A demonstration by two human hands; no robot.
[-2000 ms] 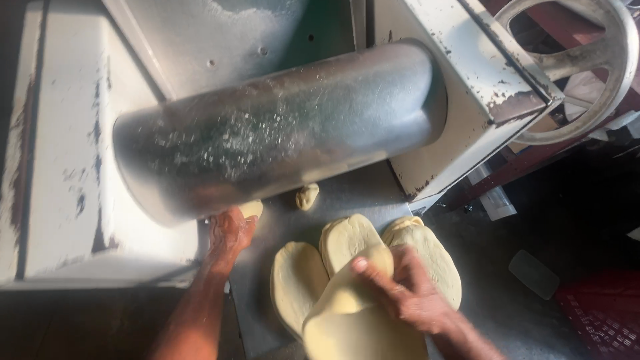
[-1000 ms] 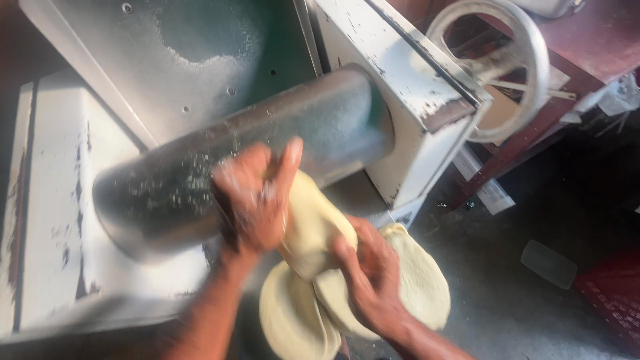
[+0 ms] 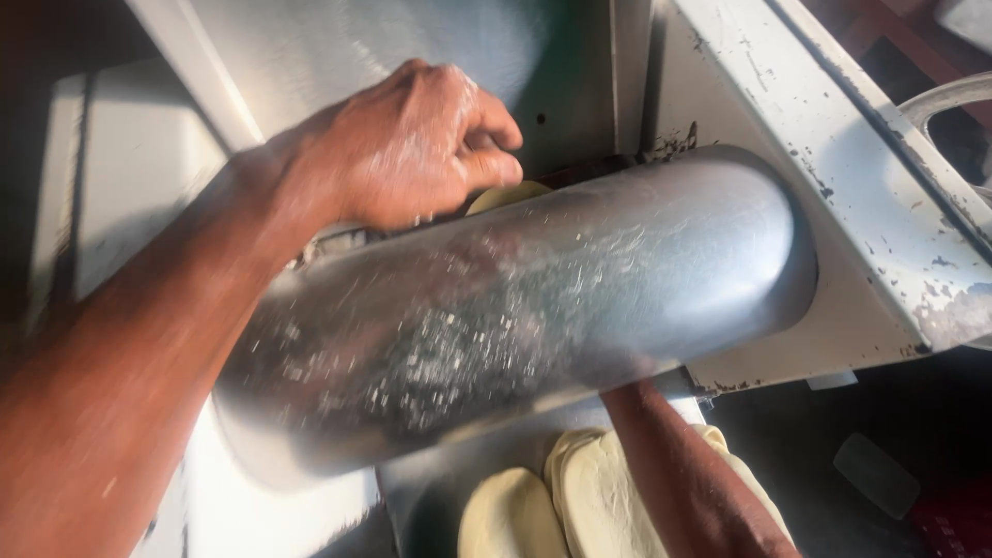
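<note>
My left hand [image 3: 434, 147] is over the top of the metal roller [image 3: 527, 302] of a dough sheeter, its fingers curled and nothing seen between them. Just below its fingertips, a rounded edge of dough [image 3: 510, 195] shows behind the roller. My right forearm reaches up under the roller, which hides the right hand. Flattened pieces of pale dough [image 3: 604, 496] lie on the metal tray [image 3: 434, 480] below, partly behind that forearm. White flecks mark the roller's surface.
The sheeter's chipped white housing [image 3: 814, 155] flanks the roller at the right, with part of a metal handwheel [image 3: 949, 97] beyond it. A sloping metal plate [image 3: 387, 46] rises behind the roller. A flat translucent piece [image 3: 876, 474] lies at the lower right.
One second ago both hands held a sheet of dough in front of the roller. The left hand has moved above it and the right hand beneath it. The view is now closer.
</note>
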